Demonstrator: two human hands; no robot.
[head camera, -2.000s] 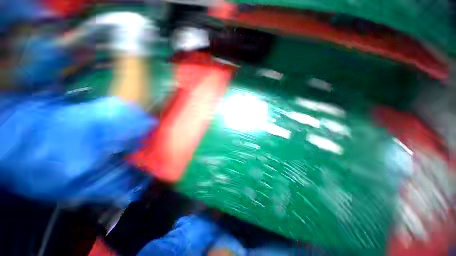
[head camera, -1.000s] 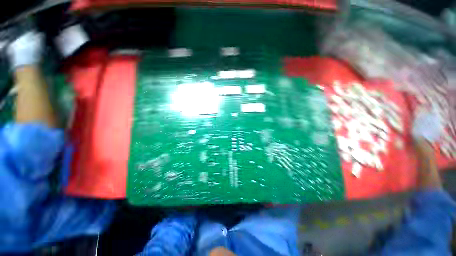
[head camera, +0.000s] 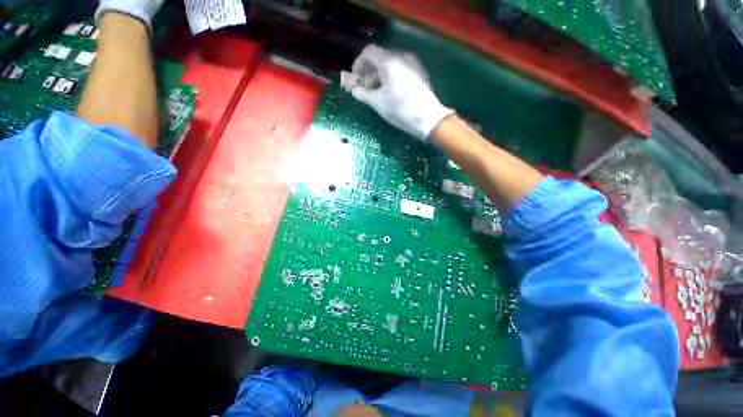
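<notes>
A large green circuit board (head camera: 367, 269) lies in front of me, with bright glare at its upper left. My right hand (head camera: 399, 91), in a white knit glove, is over the board's rear left and pinches a small off-white part (head camera: 349, 80). Another off-white part (head camera: 417, 209) lies flat near the board's middle. More parts lie to its right, near my right forearm, which hides some of the board. My left hand is not in view. A bit of skin at the bottom edge is too cut off to identify.
A neighbour's arm (head camera: 118, 89) reaches over a green board (head camera: 53, 106) with parts at the left. Red mat (head camera: 236, 187) separates the boards. A shelf with red padding (head camera: 521, 53) crosses above. Clear plastic bag (head camera: 652, 195) and loose parts (head camera: 694, 305) are at the right. Printed label (head camera: 215, 14) stands behind.
The view has swung left and become sharper. My right hand has moved from the parts pile at the far right to the board's rear left, now with a part between its fingers.
</notes>
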